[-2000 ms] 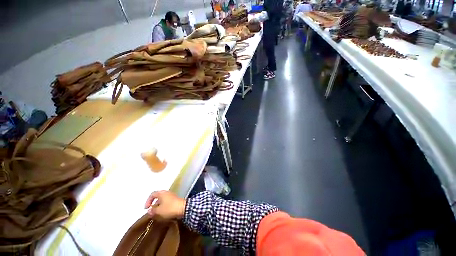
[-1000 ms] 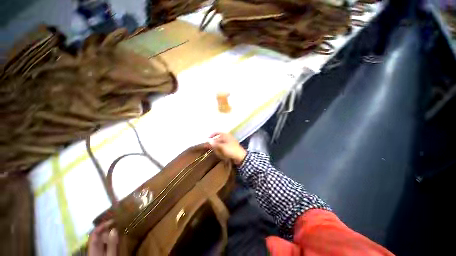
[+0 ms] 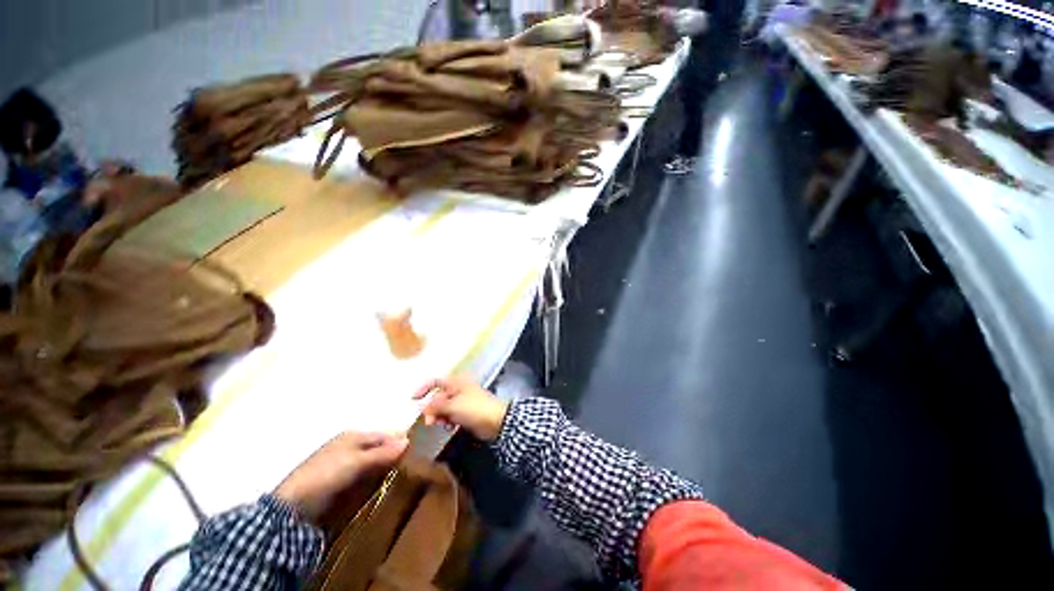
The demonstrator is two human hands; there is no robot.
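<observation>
The brown handbag point(image 3: 410, 537) is at the bottom centre against the table edge, with its gold zipper line point(image 3: 372, 508) running up towards my hands. My left hand point(image 3: 347, 464) pinches the zipper near its far end with thumb and fingertips. My right hand point(image 3: 460, 406) pinches the light zipper end a little farther out. The two hands are close together but apart. The amber glue bottle point(image 3: 401, 335) stands on the white table just beyond them. Thin brown handles loop over the table at the lower left. The lower part of the bag is cut off by the frame.
Brown bags point(image 3: 116, 346) are heaped at the left, with another stack point(image 3: 474, 116) farther along the white table point(image 3: 312, 381). A green board point(image 3: 197, 222) lies on a tan board point(image 3: 329, 219). A dark aisle and another long table point(image 3: 948, 208) are to the right. A person's dark head is at far left.
My left hand has moved from the bag's near end up beside my right hand at the zipper end. The view has lifted and swung since one second ago. The bottle still stands on the table.
</observation>
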